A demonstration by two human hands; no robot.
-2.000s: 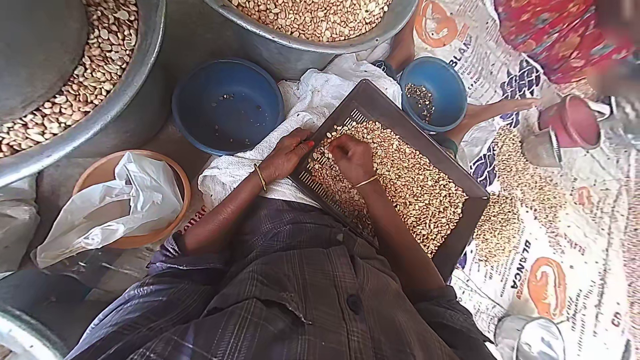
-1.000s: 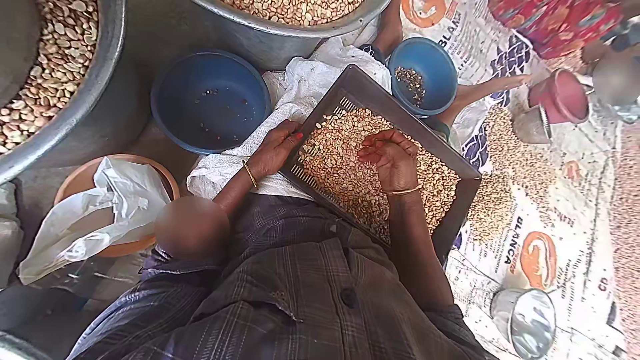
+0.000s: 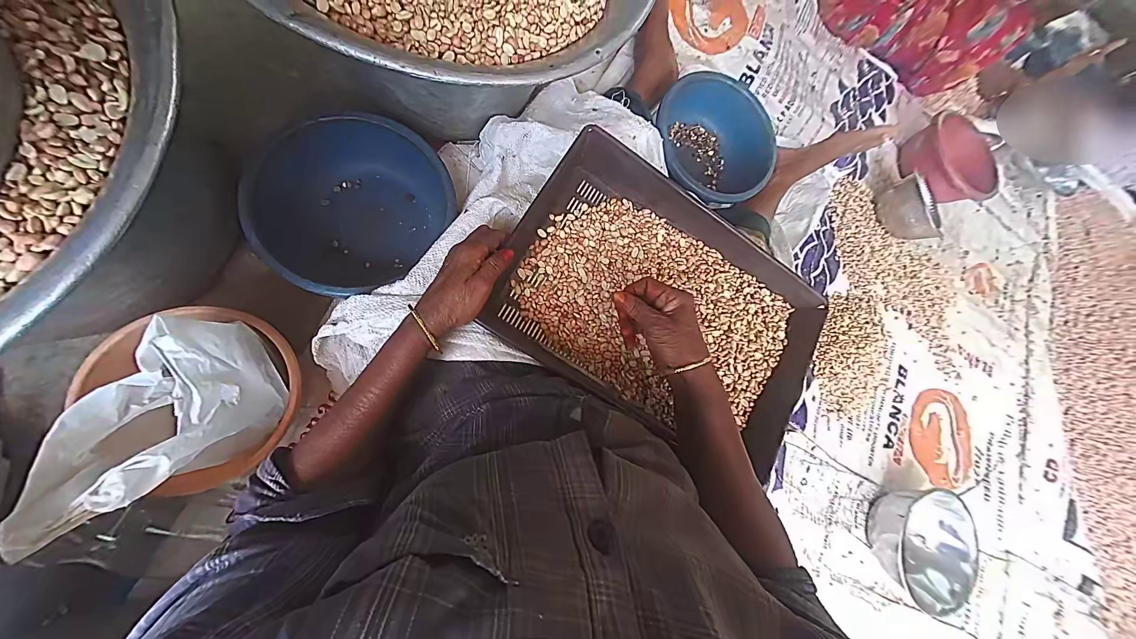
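Note:
A dark plastic tray [image 3: 803,342] with slotted sides lies tilted across my lap on a white woven sack [image 3: 497,213], filled with a layer of shelled nuts or seeds [image 3: 586,266]. My left hand [image 3: 466,275] grips the tray's left rim, thumb on top. Over the middle of the nuts is my right hand [image 3: 661,324], its fingertips drawn together and pointing left; whether a nut is between them cannot be seen. Just behind the tray stands a small blue bowl [image 3: 732,133] with dark bits in it.
A larger blue basin [image 3: 346,204] holds a few scraps. Large metal vessels [image 3: 426,89] of nuts stand behind and left. An orange basin [image 3: 266,333] holds a plastic bag [image 3: 213,382]. At right are spilled nuts [image 3: 852,337], a red bucket [image 3: 954,160], metal containers [image 3: 932,550] and another person's foot.
My right hand first moved right over the nuts from near my left hand, then its fingers came together and lowered toward them. My left hand has stayed on the tray's rim.

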